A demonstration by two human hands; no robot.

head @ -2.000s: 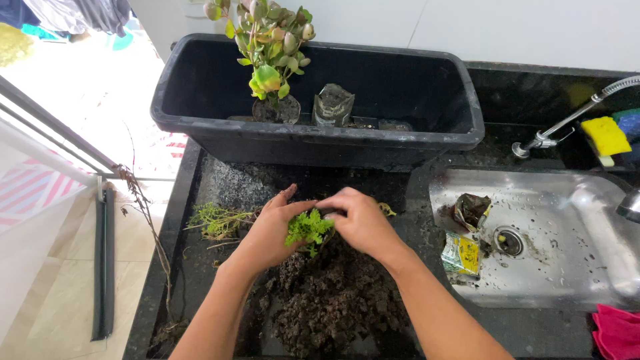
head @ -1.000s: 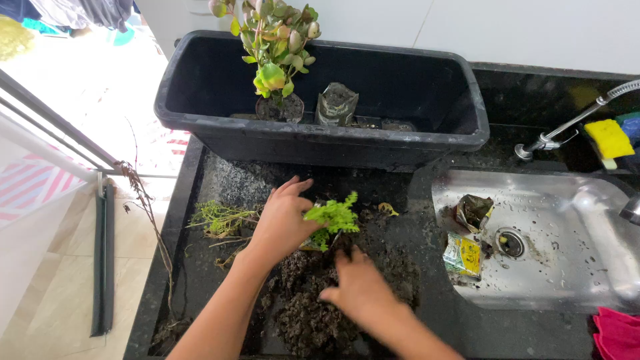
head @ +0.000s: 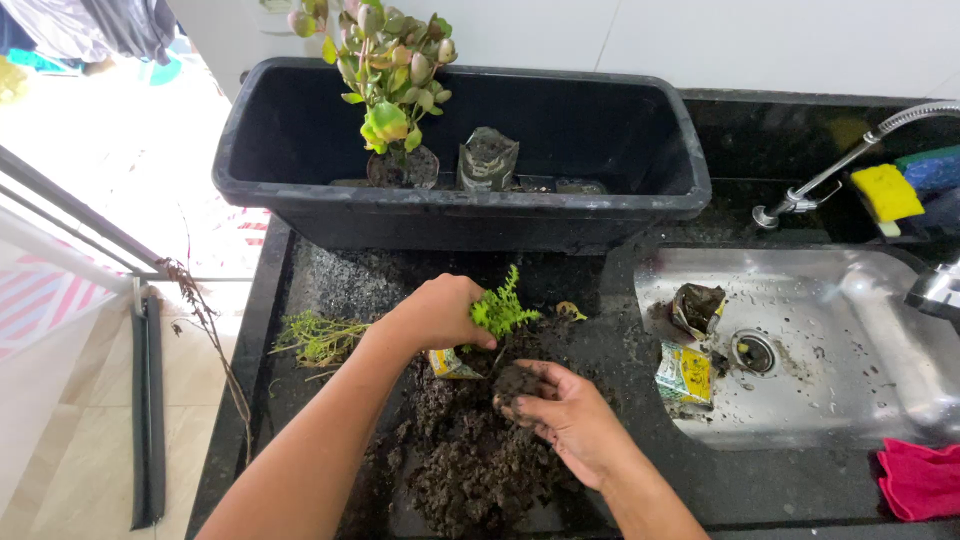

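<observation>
My left hand [head: 444,313] is closed around a small green leafy plant [head: 502,309], whose leaves stick out past the thumb. Below that hand a yellow and white printed packet [head: 452,364] shows, partly hidden; whether the hand touches it I cannot tell. A clump of dark soil [head: 517,384] rests in the curled fingers of my right hand [head: 559,412], just to the right of the packet. Under both hands a heap of loose soil [head: 480,480] lies on the black stone countertop [head: 750,487]. Cut green sprigs [head: 319,337] lie left of my left wrist.
Behind my hands stands a long black planter [head: 465,202] with a potted succulent [head: 401,90] and a soil-filled bag [head: 487,159]. At right, the steel sink [head: 847,397] holds torn packets [head: 686,373]. A faucet [head: 795,201], yellow sponge [head: 887,191] and red cloth [head: 919,478] are nearby.
My right hand was spread over the soil a second ago; it now holds a clump of it, raised beside the packet. My left hand has come down around the plant.
</observation>
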